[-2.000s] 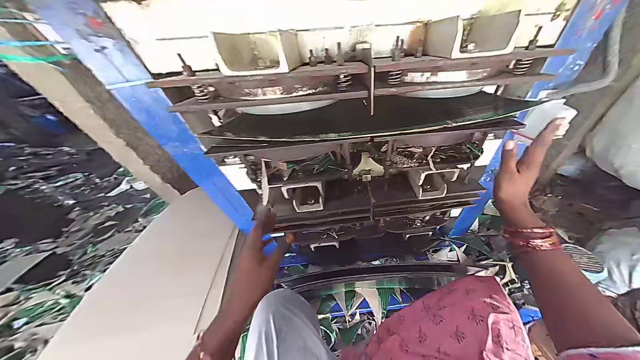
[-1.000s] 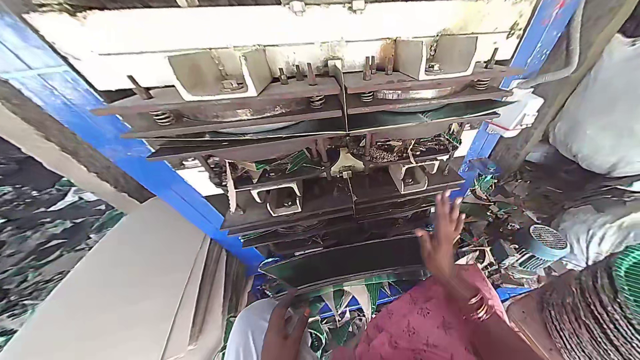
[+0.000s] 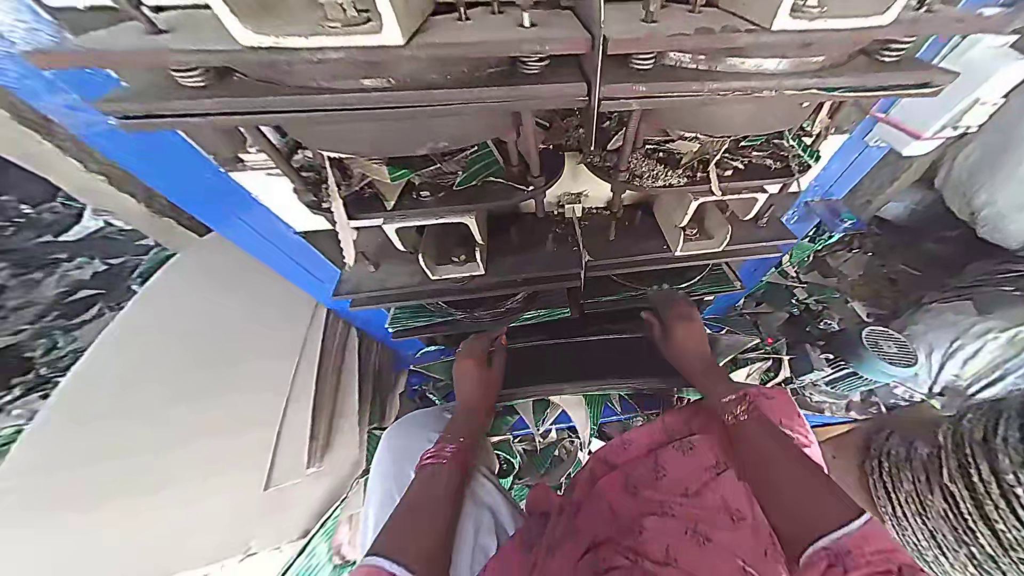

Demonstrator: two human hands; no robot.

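A press machine with stacked metal plates (image 3: 512, 264) stands before me in a blue frame. At its lower plates my left hand (image 3: 478, 372) rests at the left edge of a dark, flat sheet or tray (image 3: 584, 364); its fingertips are partly hidden. My right hand (image 3: 678, 332) reaches to the rear right of the same dark piece, with its fingers at the lower plate's edge. Whether either hand grips anything cannot be told. Green striped sheet material (image 3: 424, 315) lies between the lower plates, and scraps (image 3: 484, 164) lie on the plate above.
Large pale sheets (image 3: 176, 384) lean at the left. A blue frame post (image 3: 240, 216) slants beside them. Cut scraps (image 3: 560, 448) lie below the press. At the right are a round vented motor housing (image 3: 888, 348), white sacks (image 3: 988, 184) and a stack of round rimmed pieces (image 3: 952, 480).
Both hands have moved to the lower plates; the right hand was raised with spread fingers, and the left was near my lap. The view has moved closer to the lower press.
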